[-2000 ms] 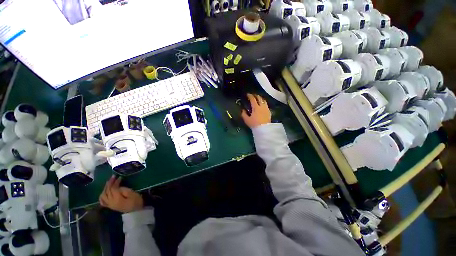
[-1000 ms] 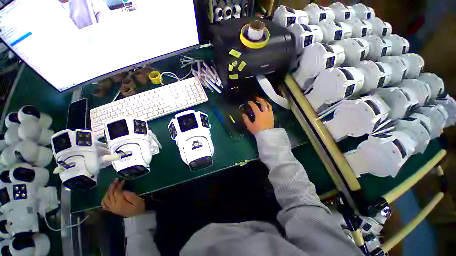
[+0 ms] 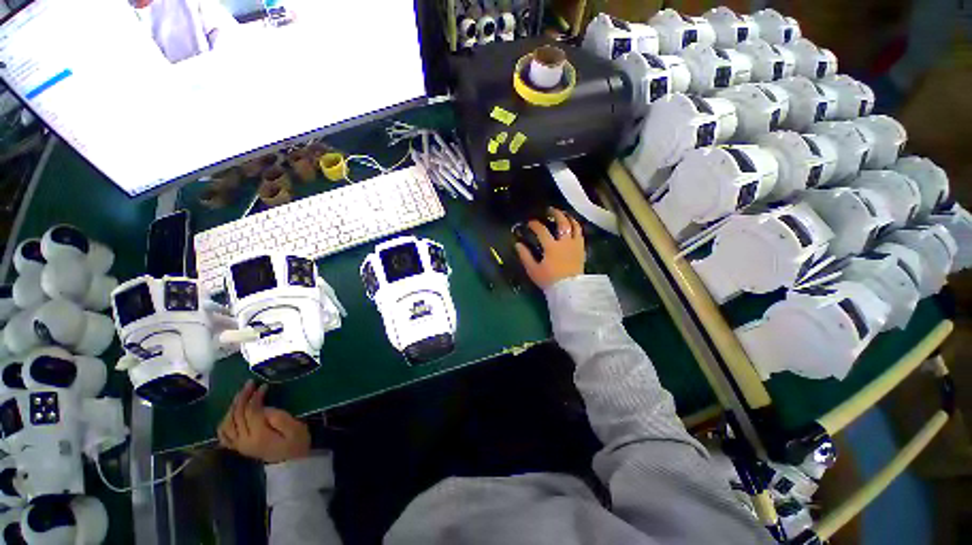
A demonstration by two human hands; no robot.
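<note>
My right hand (image 3: 554, 251) rests on the small black computer mouse (image 3: 524, 241), right of the keyboard. My left hand (image 3: 262, 426) rests at the bench's front edge, fingers slightly apart, holding nothing I can see. Three white security cameras stand on the green mat: one at the left (image 3: 164, 339), one beside it (image 3: 279, 319) and one further right (image 3: 411, 296), apart from the others. Neither hand touches them. The white keyboard (image 3: 320, 218) lies behind them. The monitor (image 3: 245, 80) shows a bright picture with a white-grey sleeved figure in it.
A black machine (image 3: 554, 133) carries a yellow tape roll (image 3: 545, 89). White camera housings (image 3: 762, 250) fill the right side behind a wooden-edged rail (image 3: 693, 309). White ball heads (image 3: 66, 275) stand at the left. A smartphone (image 3: 168, 244) lies left of the keyboard.
The whole view has shifted slightly, moving the bench things right and down in the picture. The monitor picture now shows more of the figure. My right hand stays on the mouse.
</note>
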